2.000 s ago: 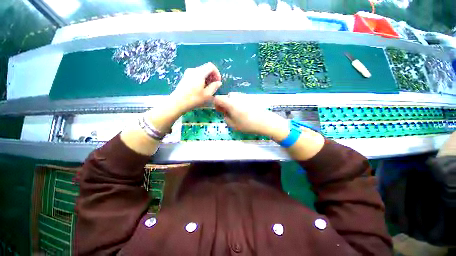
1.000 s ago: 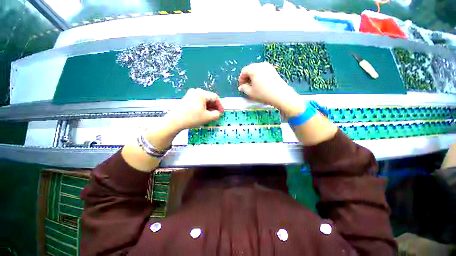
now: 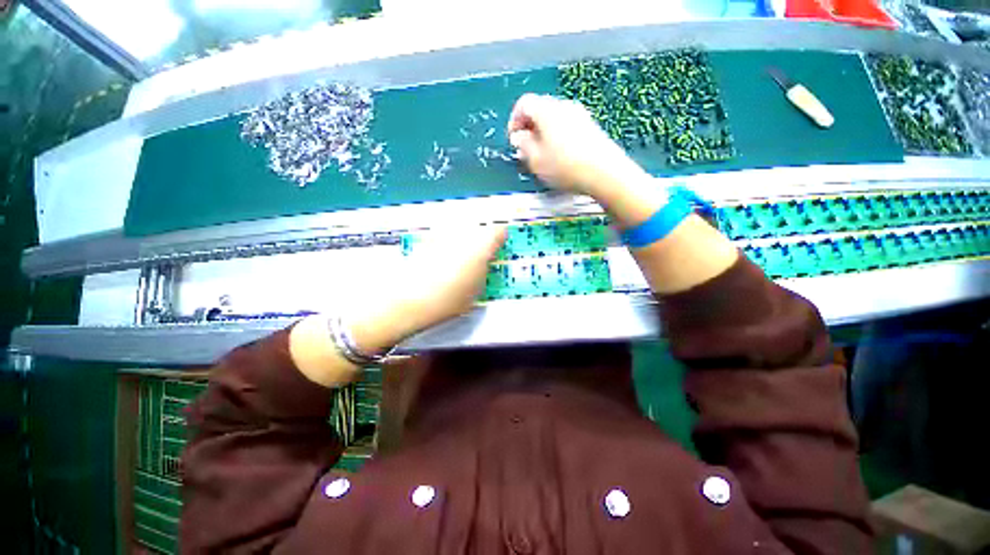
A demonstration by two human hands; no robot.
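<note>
A green circuit board panel [image 3: 554,258] with rows of small parts lies between the conveyor rails in front of me. My left hand [image 3: 451,271] is over the panel's left part, blurred; its fingertips are low at the board and whether it holds anything cannot be seen. My right hand [image 3: 559,143] is over the green work mat [image 3: 423,108], fingers bent together beside scattered silver components [image 3: 478,136]; nothing clear shows in its fingers. A heap of silver components [image 3: 309,128] lies on the mat's left, and green-black components [image 3: 651,98] lie right of my right hand.
A wood-handled tool [image 3: 809,105] lies on the mat at right. More circuit board panels [image 3: 858,233] sit on the rails at right. The near metal rail [image 3: 543,323] runs before my body. A board rack [image 3: 125,466] stands below left. A red-orange bin [image 3: 841,11] is at the back.
My left hand has gone from above the panel's back edge down onto its left part. My right hand went from beside my left hand to over the mat. The view has shifted slightly.
</note>
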